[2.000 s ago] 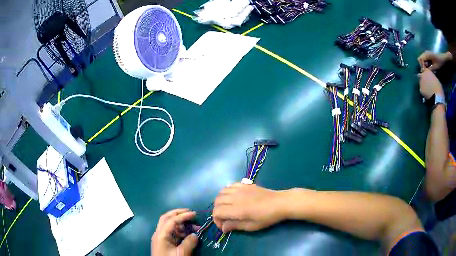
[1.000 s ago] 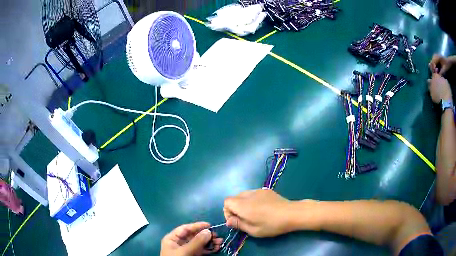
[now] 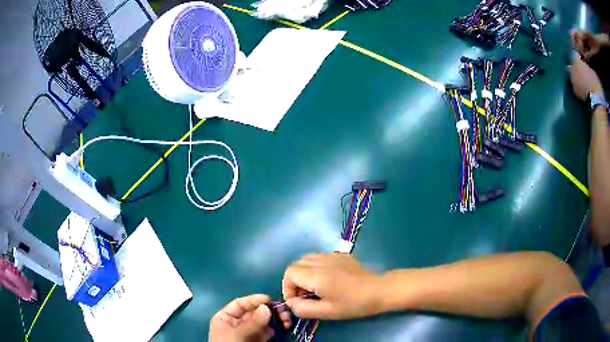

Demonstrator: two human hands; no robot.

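A wire harness [image 3: 358, 217] lies on the green mat, its dark plug at the top and a white band around its middle. My right hand [image 3: 334, 286] covers its lower part, and loose coloured wire ends show below the hand. My right fingertips pinch a thin wire beside my left fingers. My left hand [image 3: 244, 320], cut off by the bottom edge, holds a small dark connector housing [image 3: 277, 319] between thumb and fingers. The wire's end at the housing is too small to make out.
A white desk fan [image 3: 194, 53] with a coiled cord [image 3: 213, 182] stands at the upper left. Paper [image 3: 284, 73] lies beside it. A blue-and-white box [image 3: 90, 267] is at the left. Laid-out harnesses [image 3: 466, 153] and a pile [image 3: 491, 25] lie right. A coworker's hands [image 3: 585, 70] are at the right edge.
The thin wire stretched between my hands has shortened, and my right fingertips are now close to my left fingers. The whole view has shifted slightly.
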